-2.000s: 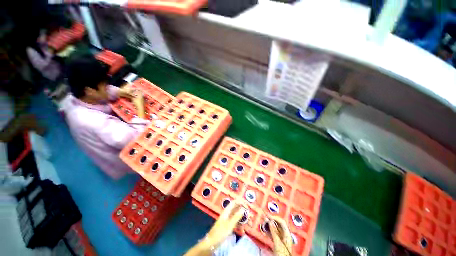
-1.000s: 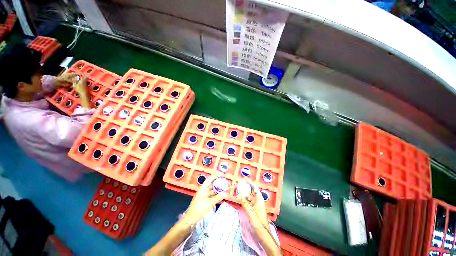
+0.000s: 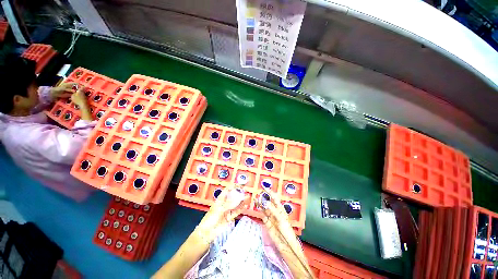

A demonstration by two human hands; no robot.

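Note:
An orange parts tray [image 3: 247,143] with square pockets lies directly in front of me. Most pockets hold one round disc with a dark centre and pale ring; some discs look whiter, and two pockets at its back right are empty. My left hand [image 3: 223,207] is over the tray's front edge with its fingers on a pale, shiny disc [image 3: 238,192]. My right hand [image 3: 274,212] is just beside it, its fingers around a darker disc [image 3: 264,199]. Both discs are partly covered by my fingers.
Stacked full orange trays [image 3: 176,131] stand at left, a lower tray stack [image 3: 123,229] beneath. A person in pink [image 3: 49,141] works beyond. At right are a black rectangle [image 3: 341,208], a pale rectangular object [image 3: 387,233], a mostly empty tray [image 3: 428,163] and trays on edge [image 3: 443,240].
My hands have drawn slightly apart, and the disc in my right hand now looks darker than the bright one seen before. The view has shifted slightly.

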